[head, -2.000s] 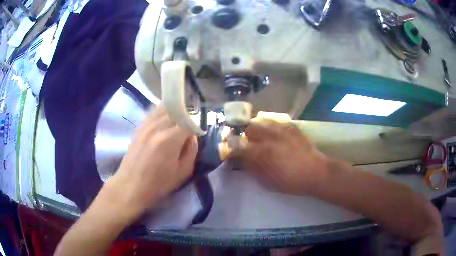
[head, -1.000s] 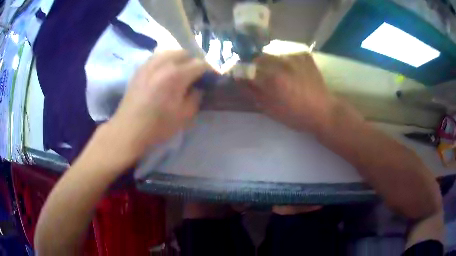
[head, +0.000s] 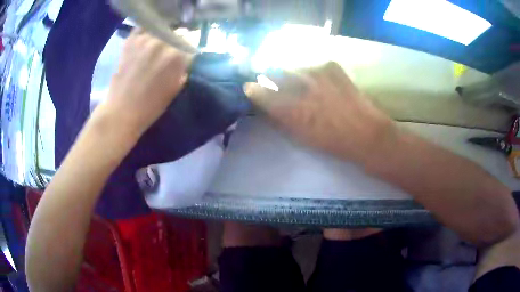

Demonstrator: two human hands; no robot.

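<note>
The dark garment panel (head: 194,117) lies under the bright lamp area and runs down over the table edge at left. A pale panel (head: 191,174) lies partly under it, its lower end at the table's rounded edge. My left hand (head: 151,74) presses on the cloth left of the machine's needle area; its fingers are bent onto the cloth. My right hand (head: 311,100) is at the right end of the dark cloth, thumb and fingers pinching its edge. Glare hides the needle and my right fingertips.
The sewing machine's lit screen (head: 436,20) is at top right. Scissors (head: 502,142) lie at the far right. A red plastic basket (head: 165,251) stands below the table edge (head: 319,214) at left. The wearer's legs are below the table. Cloth lies at lower right.
The view has tilted down. More dark cloth now lies between my hands and over the pale panel, reaching below the table edge. My left hand has shifted left relative to my right.
</note>
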